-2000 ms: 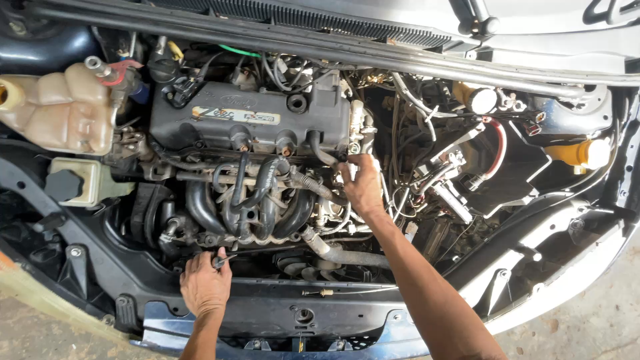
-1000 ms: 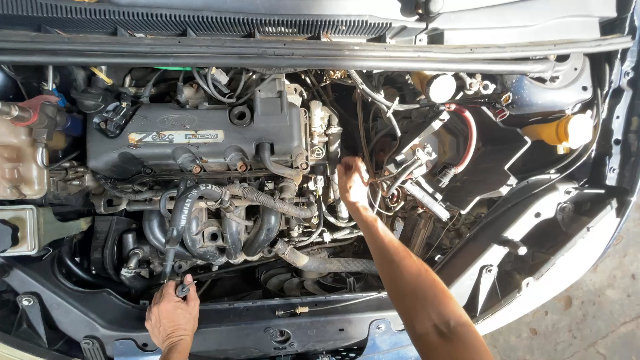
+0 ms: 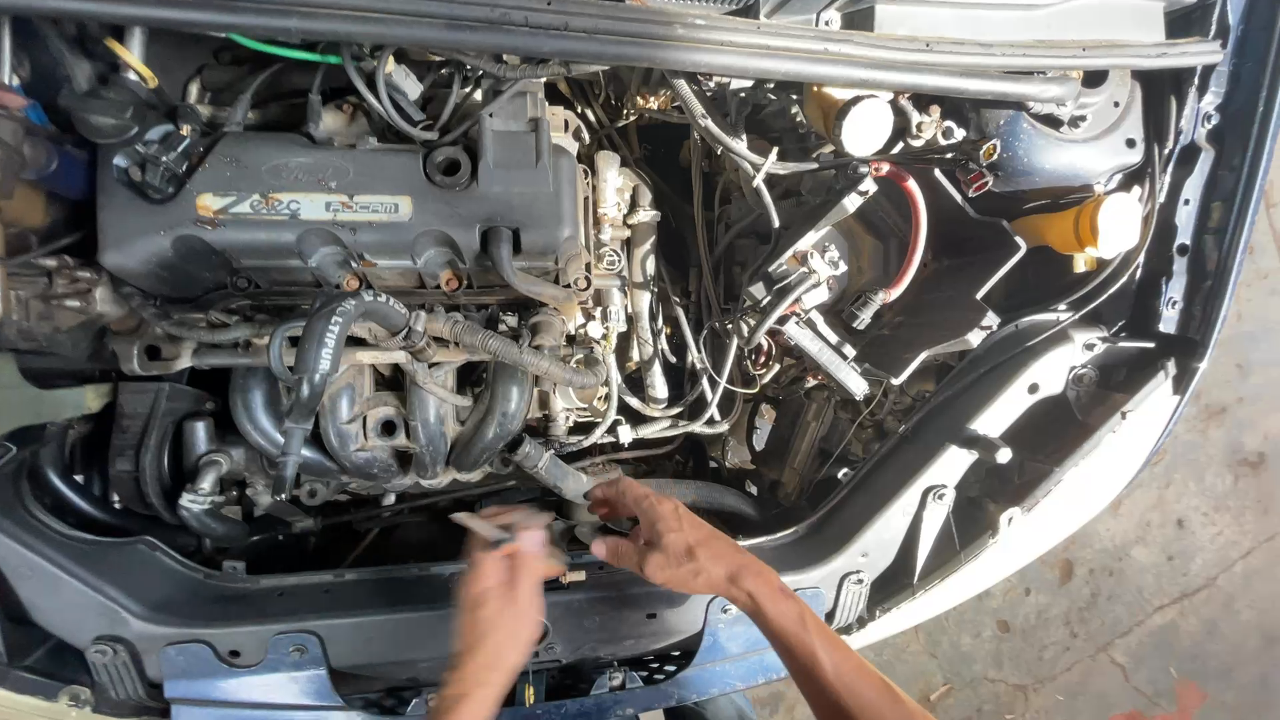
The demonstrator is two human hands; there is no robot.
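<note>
Blurred by motion, my left hand (image 3: 505, 590) is over the front crossmember (image 3: 380, 610) of the car, with a thin, light-tipped object (image 3: 475, 522) between its fingers; its kind cannot be made out. My right hand (image 3: 655, 540) is just to its right, fingers spread and curled, beside the lower end of a grey rubber coolant hose (image 3: 555, 472). Whether that hand touches the hose is unclear. Behind both hands are the black intake manifold runners (image 3: 430, 420) and the black plastic engine cover (image 3: 350, 200). A black hose with white lettering (image 3: 322, 360) hangs over the runners.
Loose wiring and an electrical connector (image 3: 825, 355) lie at the right of the engine bay. A red hose (image 3: 908, 235) curves near a yellow reservoir (image 3: 1090, 230). The white-edged fender (image 3: 1060, 510) borders the bay, and a long dark cowl edge (image 3: 600, 55) crosses the top.
My left hand has moved right, away from the black hose's lower end. My right hand has come down from the engine's right side to the front crossmember. The hands are now close together.
</note>
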